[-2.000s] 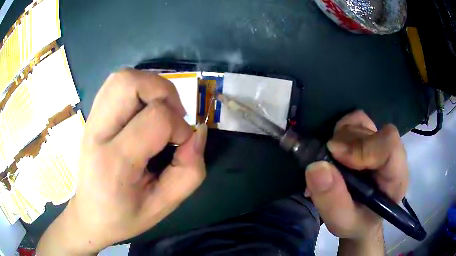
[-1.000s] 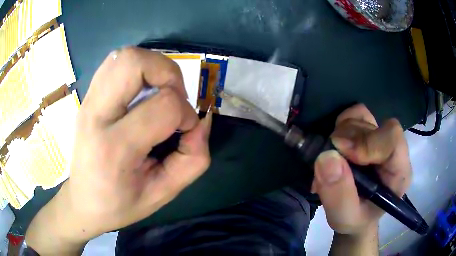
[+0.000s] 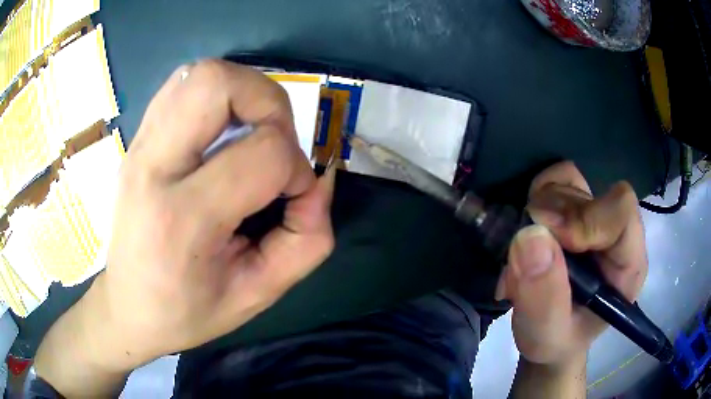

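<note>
The phone unit [image 3: 474,128] lies on the dark green mat, with a white panel [image 3: 413,125] on its right half. The display module [image 3: 304,97] is on its left half, partly hidden by my left hand. The orange flex cable [image 3: 334,125] lies over the blue board [image 3: 355,101]. My right hand [image 3: 581,265] holds the soldering iron [image 3: 425,181] by its black handle, tip at the flex cable's right edge. My left hand [image 3: 222,218] pinches a thin strand of solder wire [image 3: 332,160] at the cable's lower end.
Stacked display modules [image 3: 58,156] lie in overlapping rows at the left. A red-and-white tin [image 3: 596,22] with silvery material stands at the top right. A black box with a yellow patch [image 3: 659,86] and a cord is at the far right. A blue object [image 3: 694,354] is at the lower right.
The unit appears higher and slightly further right in view. Both hands have shifted slightly right along with it. The smoke seen near the unit earlier is no longer visible. Both hands keep their grips.
</note>
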